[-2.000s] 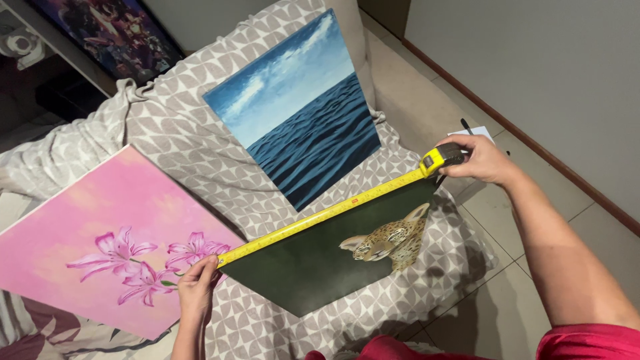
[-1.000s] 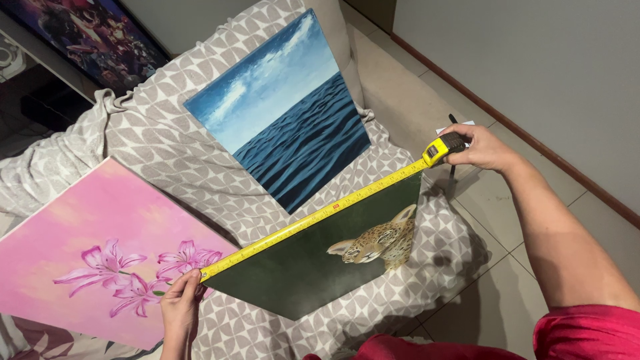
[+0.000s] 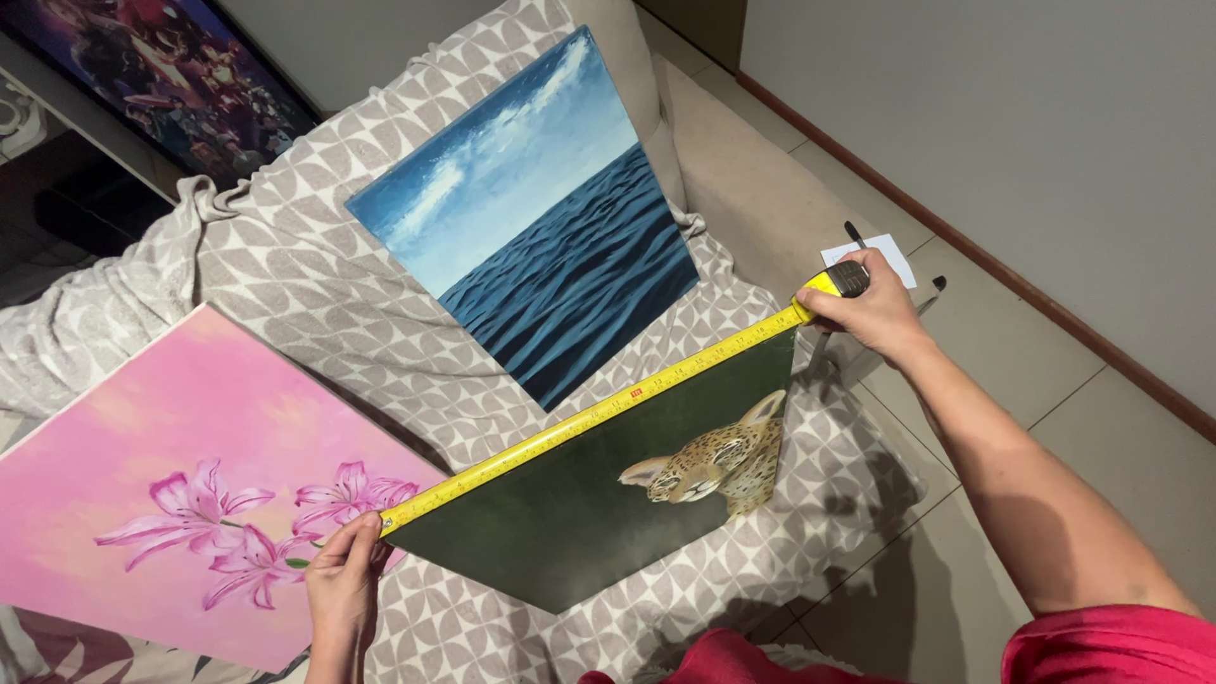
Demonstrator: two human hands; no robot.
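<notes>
My right hand [image 3: 869, 309] grips the yellow and black case of a tape measure [image 3: 832, 284]. Its yellow blade [image 3: 589, 418] stretches along the long upper edge of a dark green canvas painting of a spotted wild cat [image 3: 560, 518]. At the lower left corner of that edge, my left hand [image 3: 347, 560] pinches the blade's end between thumb and fingers. Behind the tape, a painting of sea and sky [image 3: 532, 218] leans on the sofa back. A pink painting of lilies [image 3: 209, 418] lies to the left, its right corner close to the blade.
A patterned throw [image 3: 313, 256] covers the sofa. Beyond my right hand, a paper [image 3: 888, 258] and a black pen [image 3: 852, 231] rest by the sofa arm [image 3: 750, 180]. A framed poster [image 3: 180, 85] stands at the upper left. Tiled floor [image 3: 1092, 456] and a wall are at the right.
Both hands still hold the tape stretched along the cat painting's edge. The view has shifted slightly.
</notes>
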